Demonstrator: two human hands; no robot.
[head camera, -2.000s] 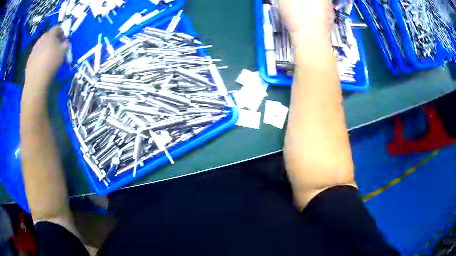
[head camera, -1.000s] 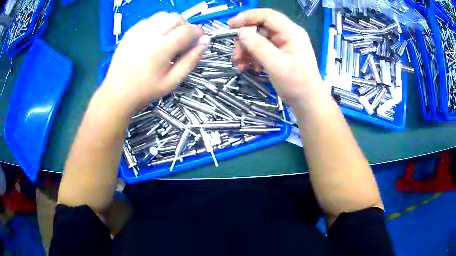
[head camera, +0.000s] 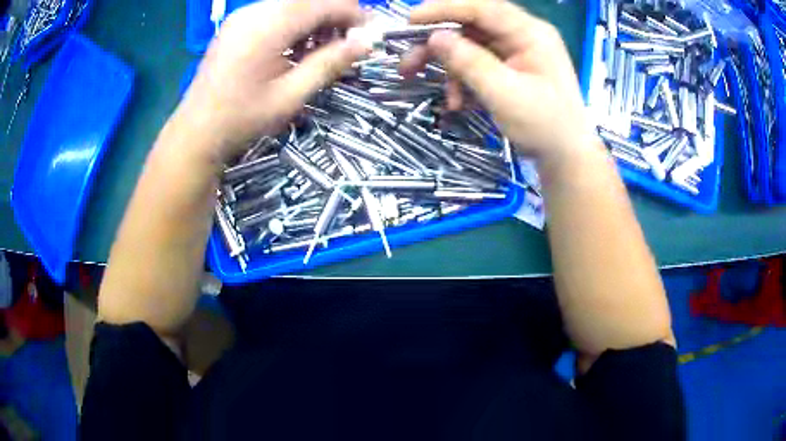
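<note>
My left hand (head camera: 267, 73) and my right hand (head camera: 504, 69) are close together over the far part of the centre tray, near the top edge of the picture. Between their fingertips is a silver metal tube (head camera: 420, 29), lying level. My right fingers grip the tube. A white piece (head camera: 365, 36) shows at my left fingertips, at the tube's left end; whether it sits inside the tube cannot be told. The blue centre tray (head camera: 332, 255) below holds a pile of assembled cylinders (head camera: 388, 183), some with thin rods sticking out.
A blue tray of short metal tubes (head camera: 711, 203) stands at the right, with clear plastic beyond. More blue trays are at far left and far right. An empty blue tray (head camera: 67, 164) lies at the left bench edge. White paper (head camera: 527, 207) is partly behind my right forearm.
My left hand came from the far left and my right hand from the right-hand tray. They met over the centre tray, then shifted slightly up in the picture.
</note>
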